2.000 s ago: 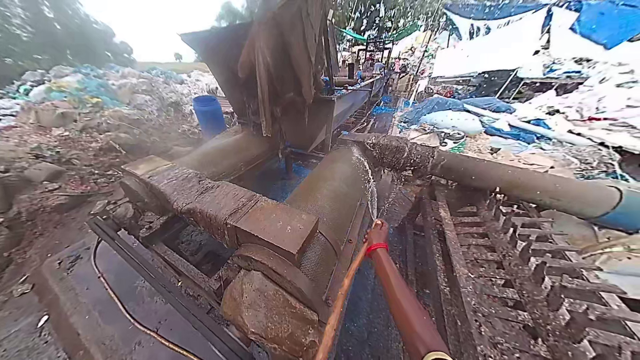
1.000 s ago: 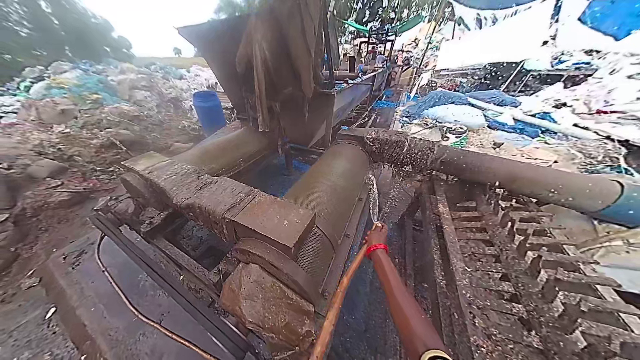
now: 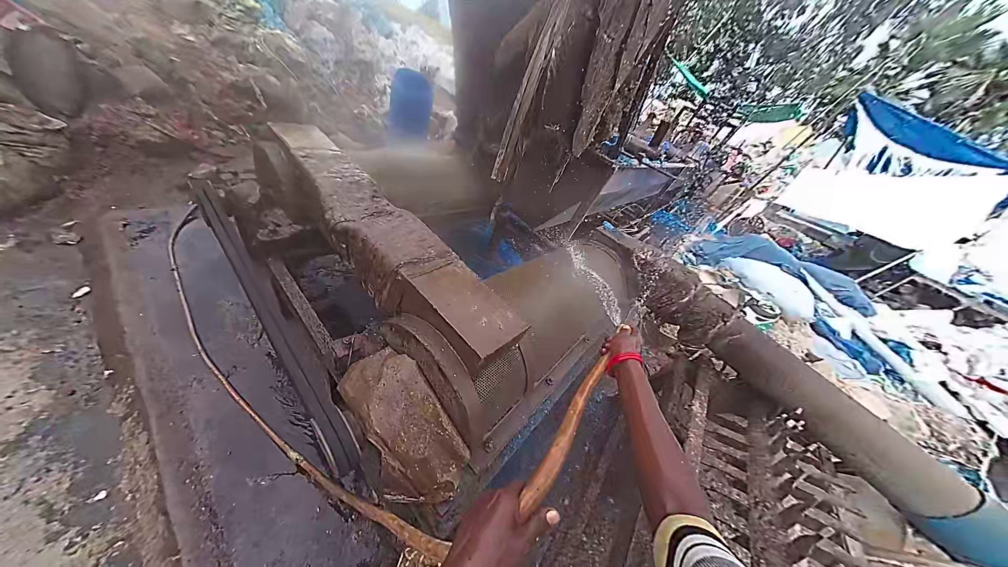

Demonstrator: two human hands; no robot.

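My right hand (image 3: 622,343), with a red band at its wrist, grips the outlet end of an orange-brown hose (image 3: 568,429). Water (image 3: 592,282) sprays up and left from it onto a muddy metal drum (image 3: 551,295). Lower down, my left hand (image 3: 500,526) is closed around the same hose, which runs on to the left across the wet slab. A long mud-caked cover (image 3: 394,236) lies over the machine beside the drum. The drum's near end has a perforated part (image 3: 498,376).
A large rock (image 3: 405,425) sits against the machine. A thick pipe (image 3: 819,409) slants down at right beside a toothed metal grating (image 3: 756,480). Behind stand a blue barrel (image 3: 409,106) and a metal hopper (image 3: 528,87). Plastic waste and tarps (image 3: 890,197) lie at right.
My left hand has come into view on the hose at the bottom. The water, which fell nearer the hose end a second ago, now arcs left over the drum. The view has turned left and down.
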